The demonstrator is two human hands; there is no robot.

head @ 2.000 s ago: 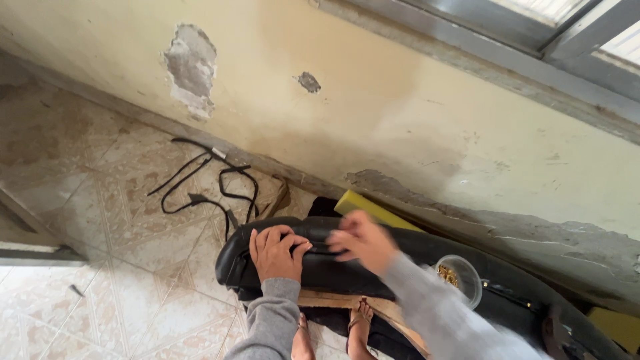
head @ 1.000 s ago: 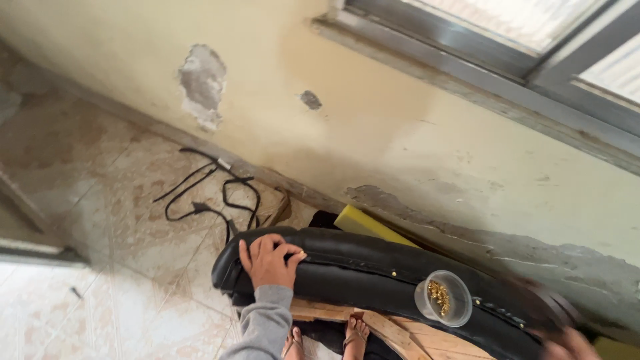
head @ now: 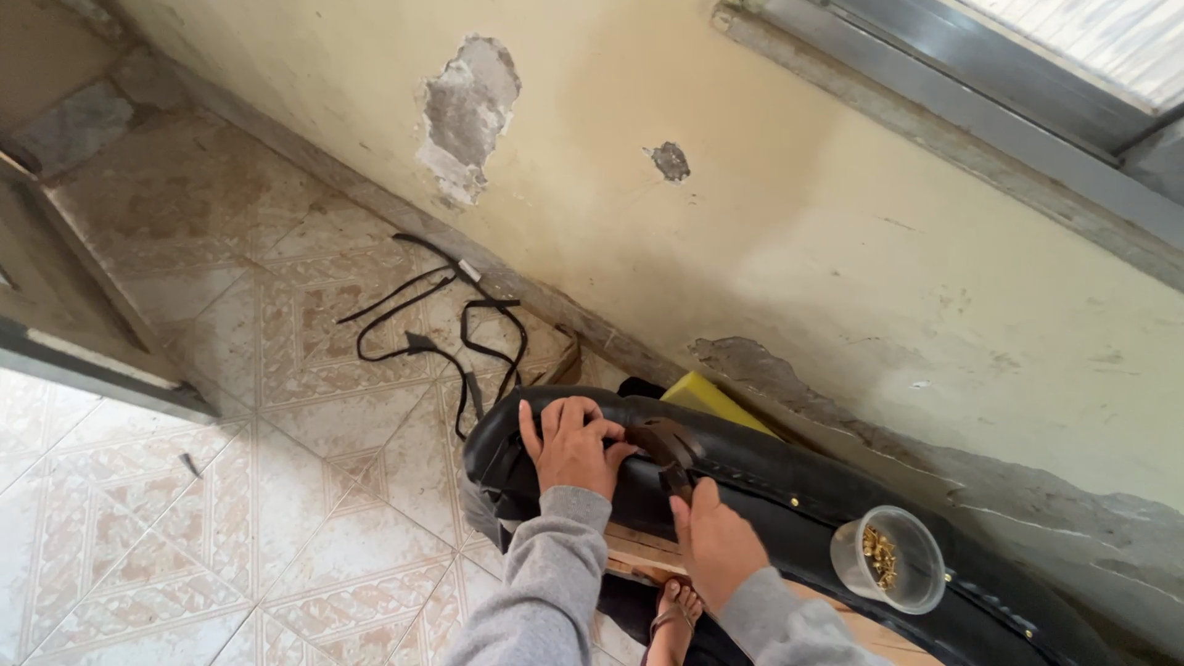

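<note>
Black leather-like upholstery point(head: 805, 536) covers a long padded piece of furniture with a wooden frame point(head: 647, 549). My left hand point(head: 573, 449) presses on its left end, thumb and forefinger pinched at the seam; whatever is between them is too small to make out. A dark hammer point(head: 664, 444) is in my right hand point(head: 717, 536), its head close beside those fingertips. Brass-coloured tacks point(head: 795, 502) dot the seam to the right. On the upholstery rests a clear plastic tub point(head: 906, 566) with small brass-coloured tacks point(head: 879, 558) inside.
Behind the furniture stands a cream wall point(head: 786, 231) with peeling plaster, and yellow foam point(head: 714, 401) is wedged between them. Black straps point(head: 462, 314) lie on the tiled floor point(head: 324, 462). A window frame point(head: 999, 102) is upper right, a door-like panel point(head: 83, 305) at left, a sandalled foot point(head: 675, 615) below.
My right hand left the left hand's side, reached to the far right, and is now back beside it holding the hammer. My left hand has stayed on the upholstery's left end.
</note>
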